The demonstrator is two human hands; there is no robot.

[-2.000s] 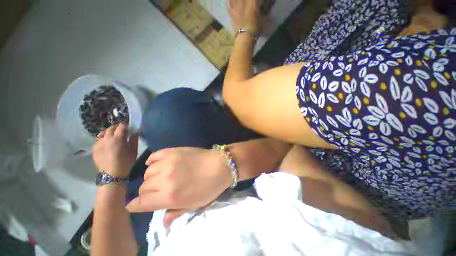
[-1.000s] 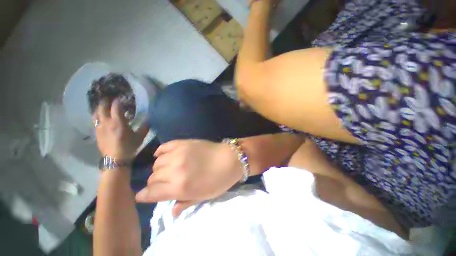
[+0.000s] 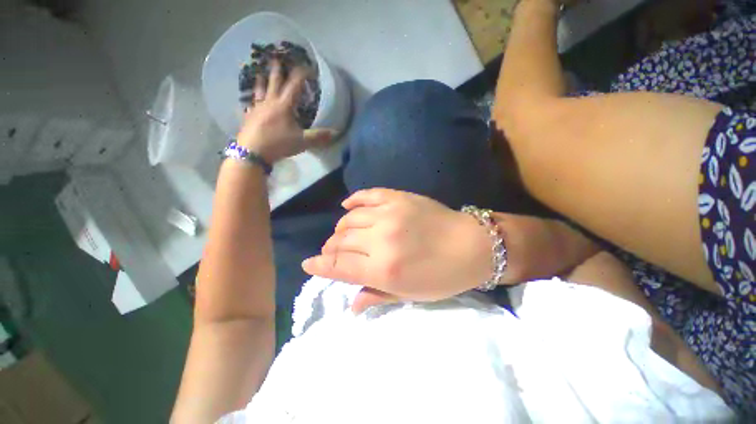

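A cloudy round plastic tub (image 3: 222, 79) stands on the pale tabletop and holds a heap of small dark parts (image 3: 282, 56). My left hand (image 3: 278, 120) is over the tub, its fingers spread and touching the heap, the thumb out toward the right rim. No part shows lifted in it; what is under the fingers is hidden. My right hand (image 3: 394, 248) lies back up over my lap, fingers together and slightly bent. Its palm is hidden, so I cannot tell whether it holds anything.
A second cloudy tub (image 3: 178, 124) is left of the first. A small white scrap (image 3: 182, 222) lies near the bench edge. A white carton (image 3: 89, 232) with red print is farther left. My knee (image 3: 414, 137) is beside the tub; a neighbour's bent arm (image 3: 613, 153) is at right.
The view has shifted, so the bench things sit higher and farther right. My left hand has moved from the near rim onto the dark heap, fingers spreading. My right hand has stayed on my lap.
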